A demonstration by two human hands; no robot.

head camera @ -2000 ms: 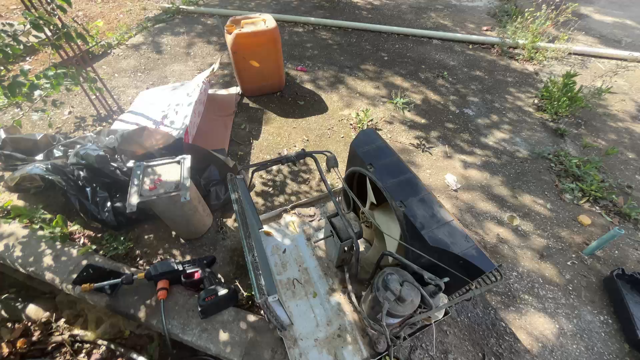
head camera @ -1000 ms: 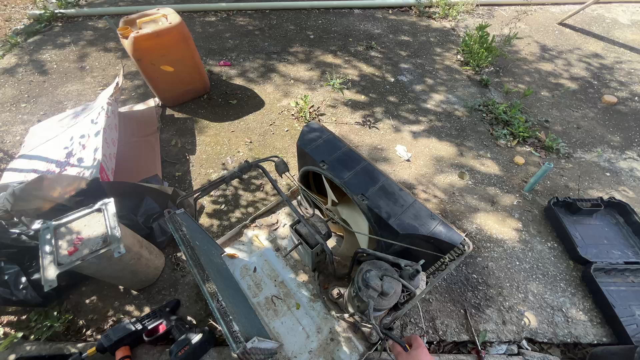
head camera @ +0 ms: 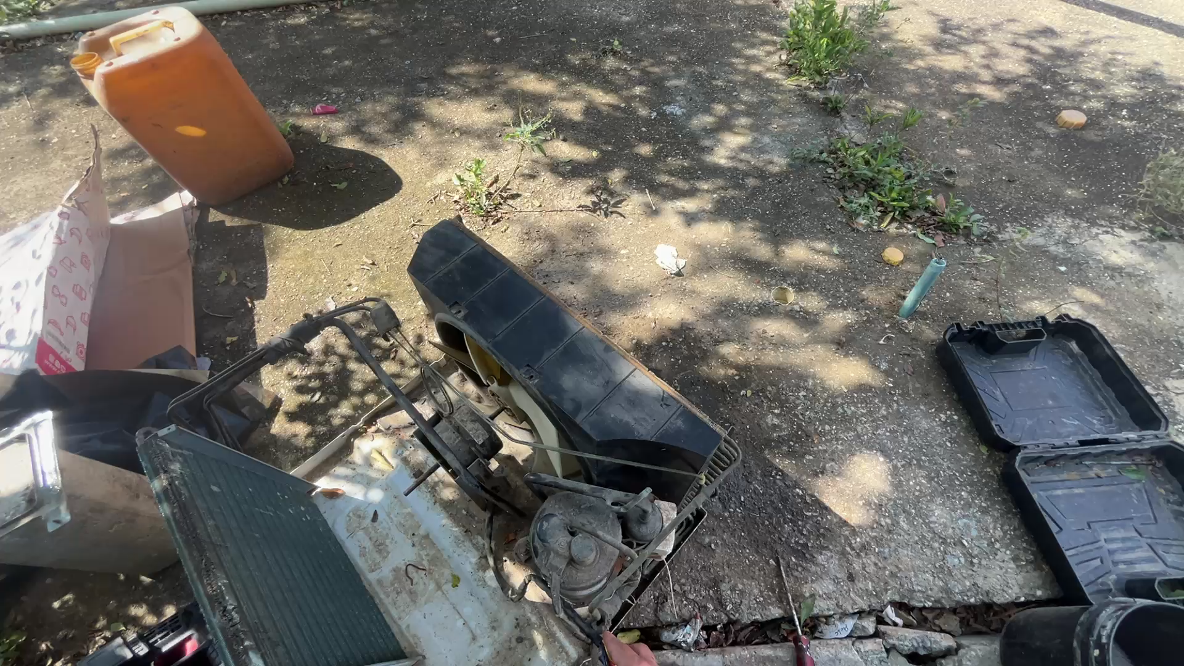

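Observation:
At the bottom edge, my right hand (head camera: 629,651) shows only partly, its fingers around the lower end of a dark slender piece (head camera: 583,624) beside the round compressor (head camera: 575,548). My left hand is out of view. The compressor sits on the dirty metal base (head camera: 435,555) of a dismantled air-conditioning unit. A finned heat-exchanger panel (head camera: 277,546) stands tilted on the left of the base, and dark bent tubes (head camera: 393,393) rise behind it. Along the far right side leans a black fan housing (head camera: 573,356) with a pale fan (head camera: 532,416) inside.
An orange jerrycan (head camera: 190,111), cardboard (head camera: 143,287) and a metal canister (head camera: 92,518) are on the left. An opened black tool case (head camera: 1054,388) lies right, near a black bucket (head camera: 1091,636). A screwdriver (head camera: 801,647) lies by the broken concrete edge. A green tube (head camera: 922,288) stands beyond.
My right hand, not in view two seconds ago, shows at the bottom edge one second ago and now, at about the same place beside the compressor. The view has shifted down and right.

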